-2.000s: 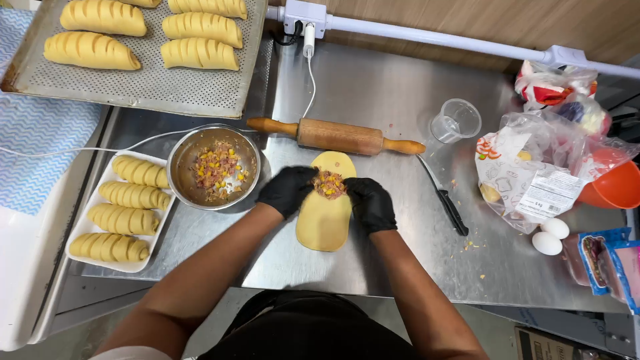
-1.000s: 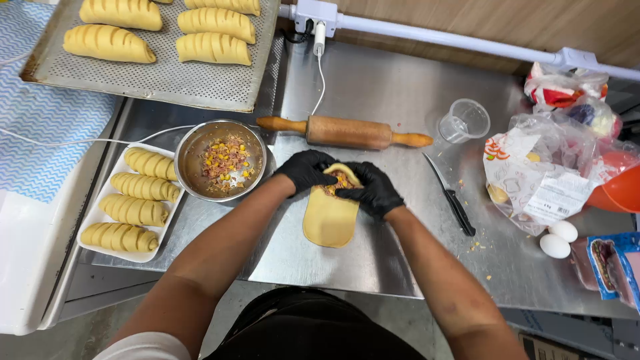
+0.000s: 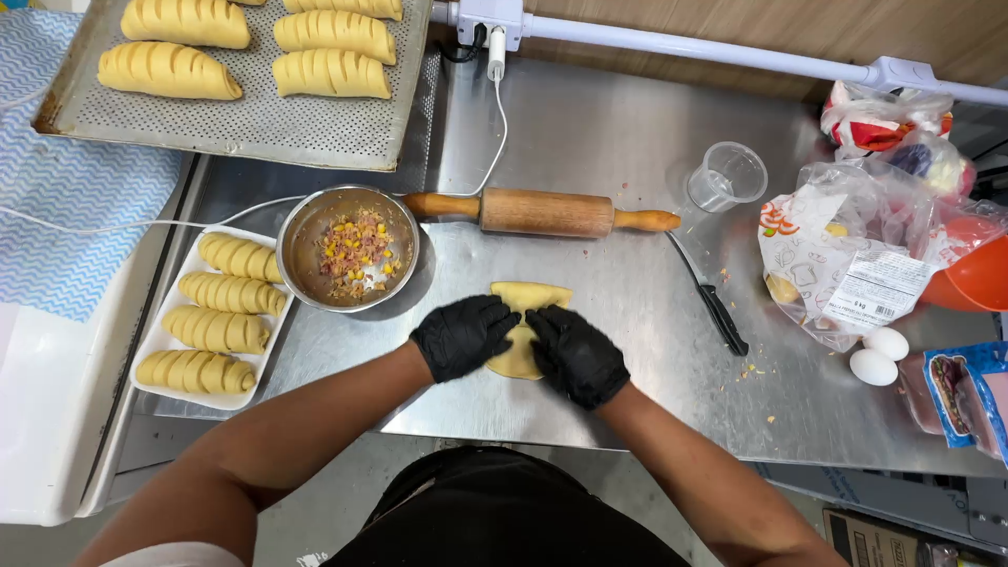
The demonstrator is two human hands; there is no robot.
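Note:
A piece of flattened yellow dough [image 3: 531, 294] lies on the steel worktop with its top part folded over; the filling is hidden inside. My left hand [image 3: 465, 337], in a black glove, pinches the dough's left side near the fold. From the right, my gloved right hand [image 3: 576, 354] presses fingertips on the same fold, almost touching the left ones. A steel bowl [image 3: 349, 248] with chopped meat and corn stands up and left of the hands. Above the dough lies a wooden rolling pin [image 3: 546, 213]. A knife with a black handle [image 3: 722, 319] rests to the right.
A perforated metal tray [image 3: 236, 130] of scored dough rolls is at upper left, above a white tray [image 3: 228, 399] of ridged rolls. To the right are a plastic cup [image 3: 727, 177], plastic bags [image 3: 835, 260], eggs [image 3: 873, 367], a blue packet [image 3: 949, 394] and an orange container [image 3: 976, 276].
The dough lay flat with filling on its upper part two seconds ago. Its top end has been folded down over the filling, and both hands have moved down to the fold.

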